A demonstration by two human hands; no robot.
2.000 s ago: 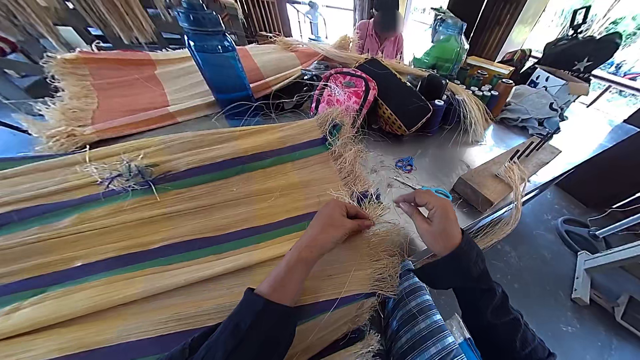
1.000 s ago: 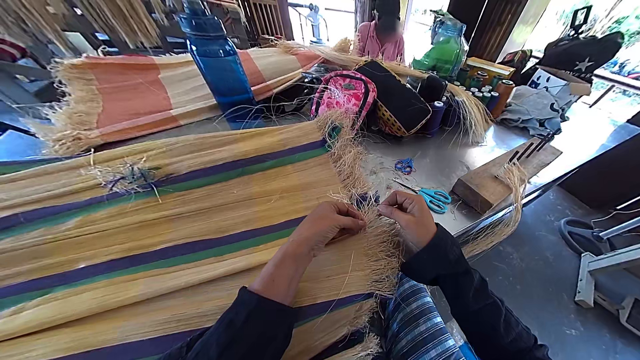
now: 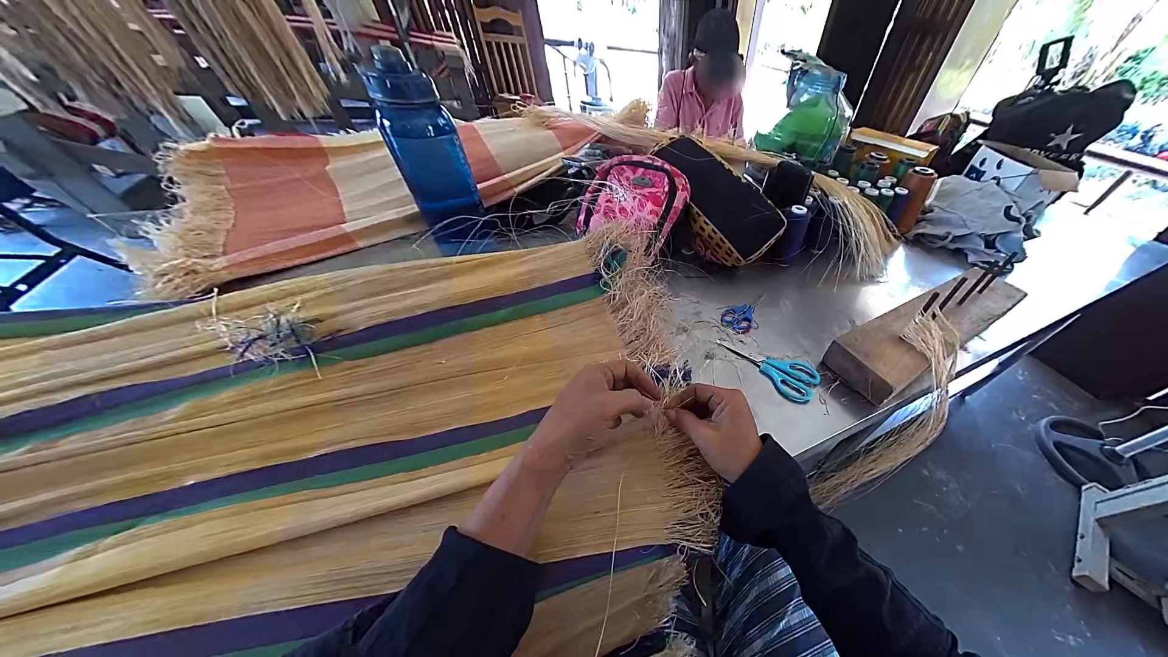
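A yellow woven fibre cloth (image 3: 411, 392) with purple and green stripes covers the left of the table, its knotted fringe (image 3: 689, 484) along the right edge. My left hand (image 3: 602, 401) pinches fringe strands between thumb and forefinger. Close against it, my right hand (image 3: 716, 424) pinches the same part of the fringe; the strands between the fingertips are too fine to tell apart. Teal-handled scissors (image 3: 787, 376) lie on the metal table right of my hands, with small blue scissors (image 3: 737, 318) behind them. A tuft of loose fibre scraps (image 3: 269, 336) rests on the cloth.
A wooden block with metal prongs (image 3: 912, 342) holds a fibre bundle at the table's right edge. Behind the cloth stand a blue water bottle (image 3: 424, 146), a pink pouch (image 3: 634, 203), a black case (image 3: 721, 201) and thread spools (image 3: 915, 196). A person (image 3: 703, 91) sits across the table.
My right hand has moved left from beside the scissors to the fringe, meeting my left hand there. The teal scissors, partly covered two seconds ago, now show fully.
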